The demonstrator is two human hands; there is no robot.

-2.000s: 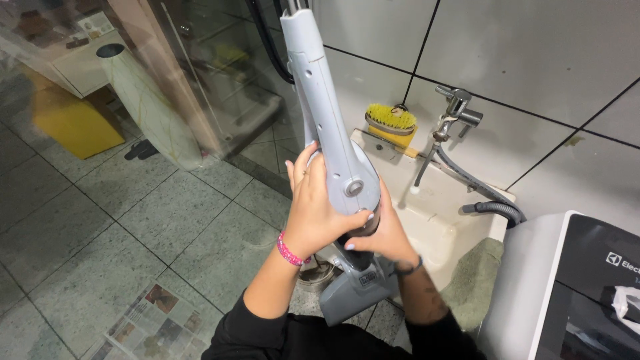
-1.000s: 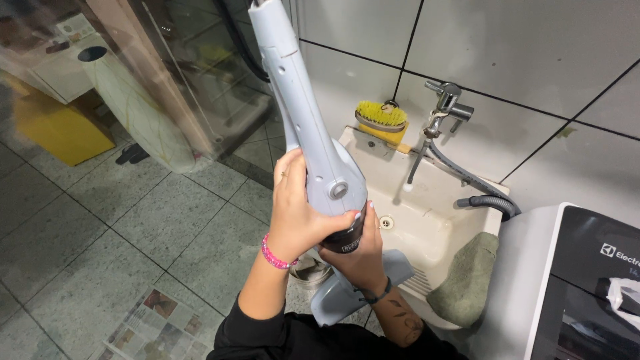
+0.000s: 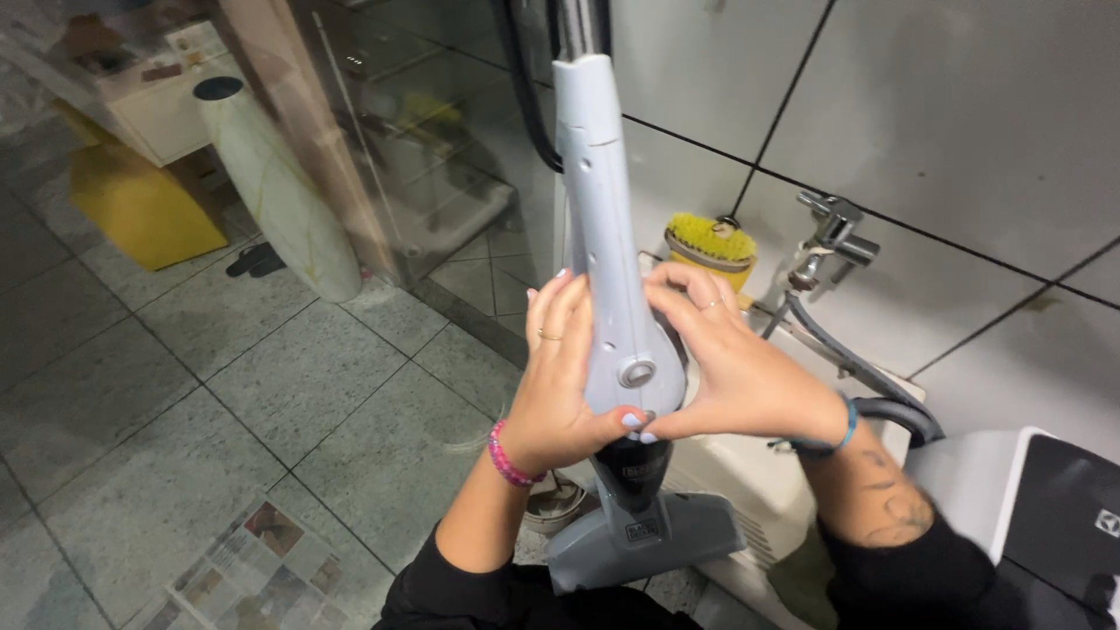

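Note:
A grey-white stick vacuum cleaner (image 3: 617, 236) stands between my hands, its metal tube at the top and its grey floor nozzle (image 3: 643, 538) at the bottom. My left hand (image 3: 564, 376) holds the body from the left, fingers behind it and thumb near the lower front. From the right, my right hand (image 3: 735, 367) grips the same body, its thumb tip meeting the left one just below the round knob. Under the thumbs shows the dark Black+Decker dust container (image 3: 637, 468). What the fingertips touch behind the body is hidden.
On the right are a laundry sink (image 3: 726, 477), a chrome tap (image 3: 831, 232), a yellow brush (image 3: 713, 245), a grey hose and an Electrolux appliance (image 3: 1050, 525). A tall vase (image 3: 276, 192), a yellow object (image 3: 144, 206) and a patterned mat (image 3: 258, 569) are on the left.
My right hand has moved up from beneath the dark container to the right side of the vacuum's body. My left hand keeps its hold.

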